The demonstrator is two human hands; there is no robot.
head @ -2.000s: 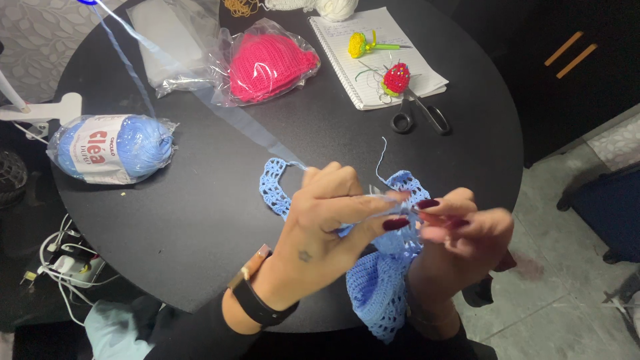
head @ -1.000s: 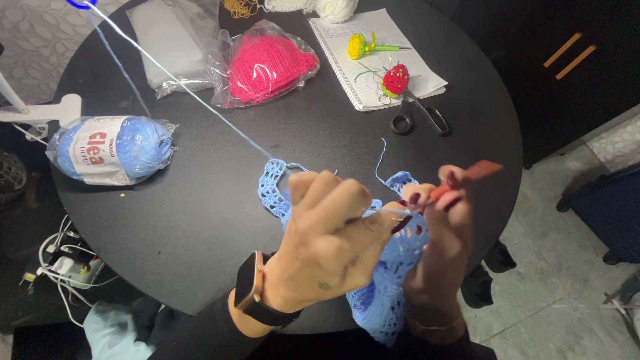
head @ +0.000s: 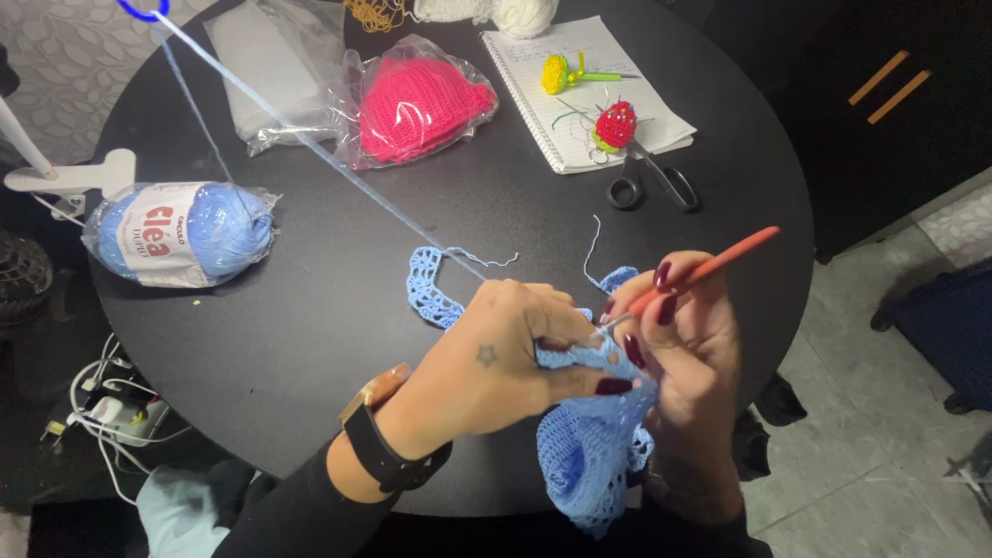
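My left hand [head: 496,356], with a black-strapped watch on its wrist, pinches the top edge of a blue crochet piece [head: 581,457]. Between its fingers and thumb, my right hand [head: 682,333] holds a crochet hook with an orange handle [head: 721,263]; the metal tip meets the blue stitches near my left fingertips. Blue yarn [head: 349,174] runs taut from a blue ring [head: 143,8] at the upper left down to my left hand. A lacy blue strip [head: 426,291] curves out on the table beyond that hand. The wrapped blue yarn skein [head: 182,235] lies at the left.
Farther back on the round black table [head: 310,372] are a bagged pink crochet piece [head: 422,108], a clear plastic bag [head: 271,70] and a spiral notebook [head: 535,101]. A yellow crochet flower [head: 556,74], a red pincushion [head: 616,124] and scissors [head: 655,182] lie there. Cables [head: 116,411] tangle at lower left.
The orange hook, blurred one second ago, now shows clearly in my right hand, pointing up and right. My left hand has turned, with its thumb now across the blue piece.
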